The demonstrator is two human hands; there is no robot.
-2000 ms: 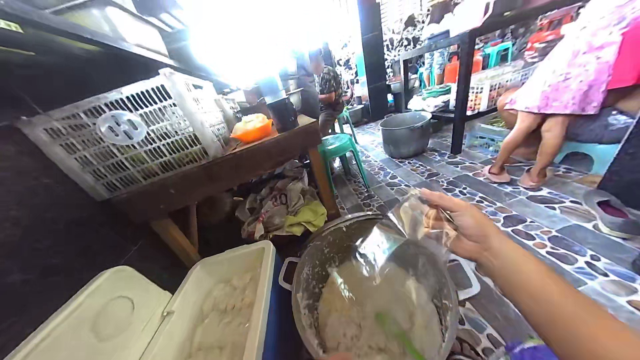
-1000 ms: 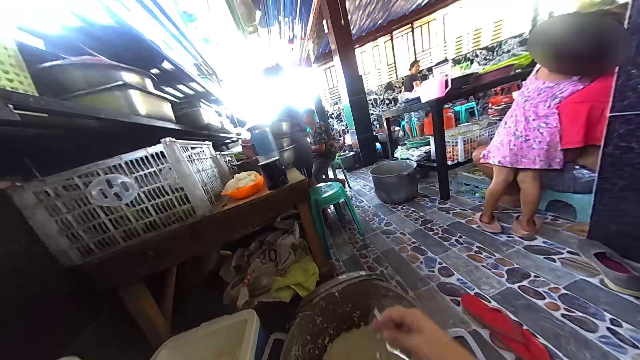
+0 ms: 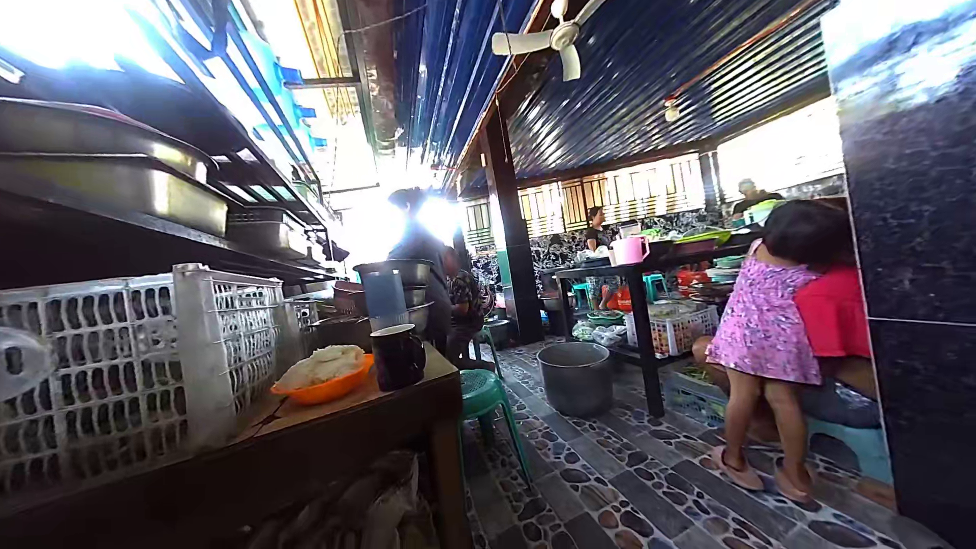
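Note:
Neither my left hand nor my right hand shows in the head view now. On the wooden table [image 3: 335, 446] at the left, an orange plastic bowl [image 3: 328, 390] holds a heap of white food, perhaps rice. Right beside it stands a dark mug [image 3: 399, 357] with a pale rim. Behind the mug is a bluish translucent container [image 3: 385, 300], near stacked metal bowls [image 3: 417, 293]. A grey plastic crate [image 3: 206, 343] fills the table's left part. The pot with white contents is out of view.
A green stool [image 3: 482, 393] stands by the table's right end, a large metal pot [image 3: 576, 379] on the floor beyond. Metal trays rest on a shelf [image 3: 114, 210] at upper left. At right are a black table, a tiled pillar [image 3: 907, 305] and people, one in a pink dress [image 3: 765, 320].
The view has swung up strongly. The hand seen over the pot in the earlier frames has left view, as have the pot and the cooler box.

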